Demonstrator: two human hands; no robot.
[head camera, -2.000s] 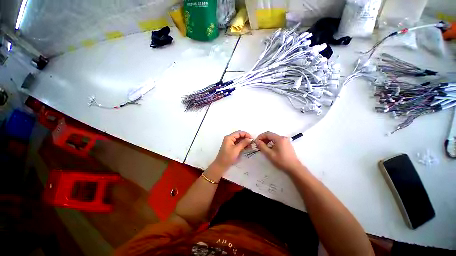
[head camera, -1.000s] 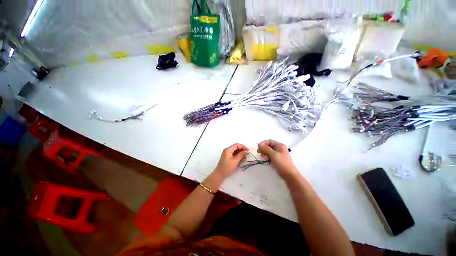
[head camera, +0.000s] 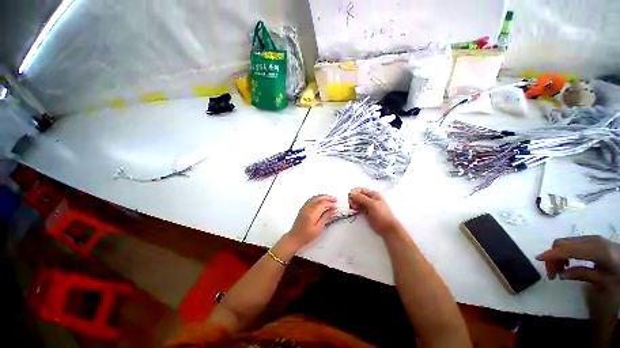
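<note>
My left hand (head camera: 316, 216) is low over the tabletop near the front edge, its fingertips together on thin dark wire ends. My right hand (head camera: 368, 206) is just to its right, its fingers pinched on the same wires. The thin wire ends (head camera: 342, 219) splay between and below my fingertips. The rest of this cable is hidden behind my right hand. Whether a small connector is between the fingertips is too small to tell.
A harness bundle (head camera: 367, 141) fans behind my hands; a second pile (head camera: 496, 151) lies at right. A single harness (head camera: 160, 177) lies at left. A phone (head camera: 501, 253) and another person's hand (head camera: 583, 258) are at right. Red stools (head camera: 80, 299) stand below left.
The view has shifted, showing more of the back wall and right side. Another person's hand has come into view beside the phone. My hands have stayed close together at the wires.
</note>
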